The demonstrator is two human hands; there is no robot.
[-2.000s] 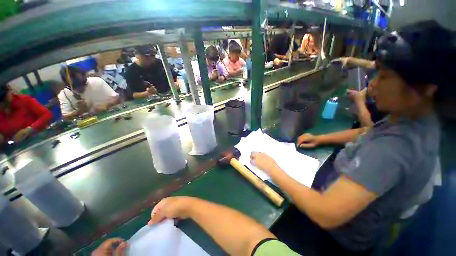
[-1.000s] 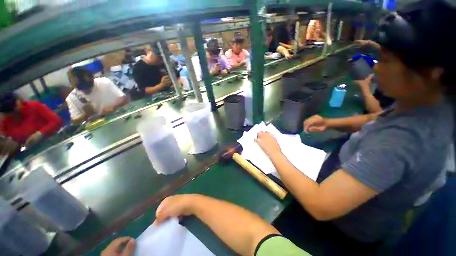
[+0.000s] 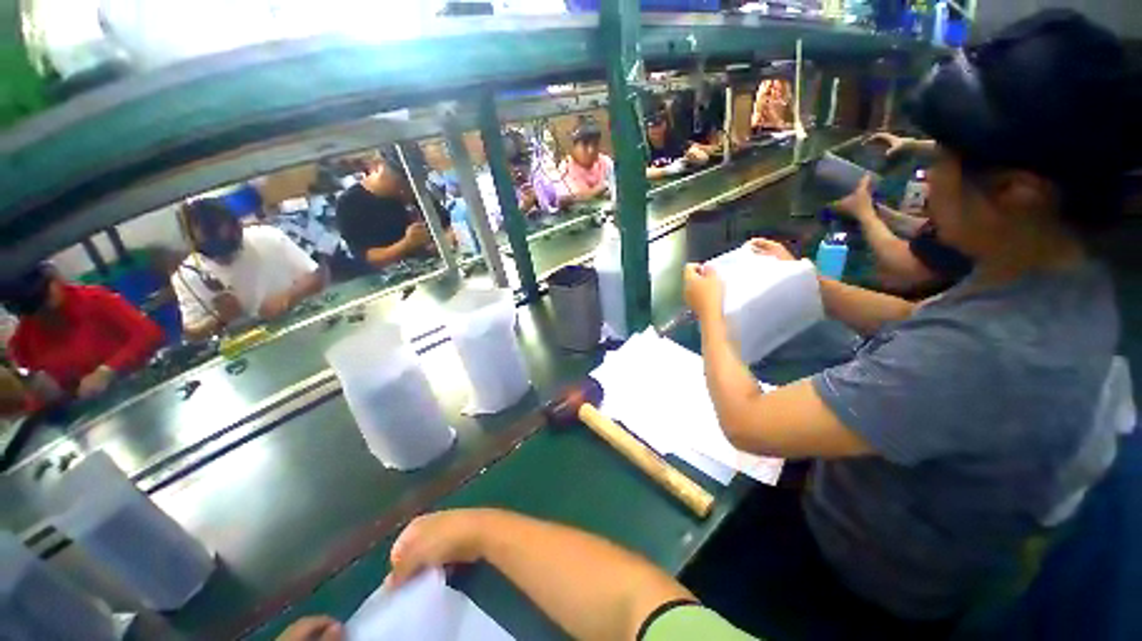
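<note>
A white wrapping sheet (image 3: 432, 614) lies at the bottom edge, partly cut off. My right hand (image 3: 438, 546) pinches its upper corner, with the forearm coming in from the lower right. My left hand (image 3: 313, 629) is at the sheet's left side, mostly cut off by the bottom edge, so its grip is unclear. Two wrapped units (image 3: 391, 401) stand upright on the belt ahead. More wrapped units (image 3: 129, 532) stand at the lower left.
A mallet (image 3: 645, 460) lies on the green bench beside a fanned sheet pile (image 3: 664, 394). The right neighbour holds a white sheet (image 3: 770, 301) around something. A dark unit (image 3: 575, 308) stands near the green post (image 3: 626, 175). A blue bottle (image 3: 832, 254) is farther right.
The right neighbour's hands have left the pile and now hold up a white sheet. My left hand has dropped lower towards the bottom edge. My right hand still pinches the sheet.
</note>
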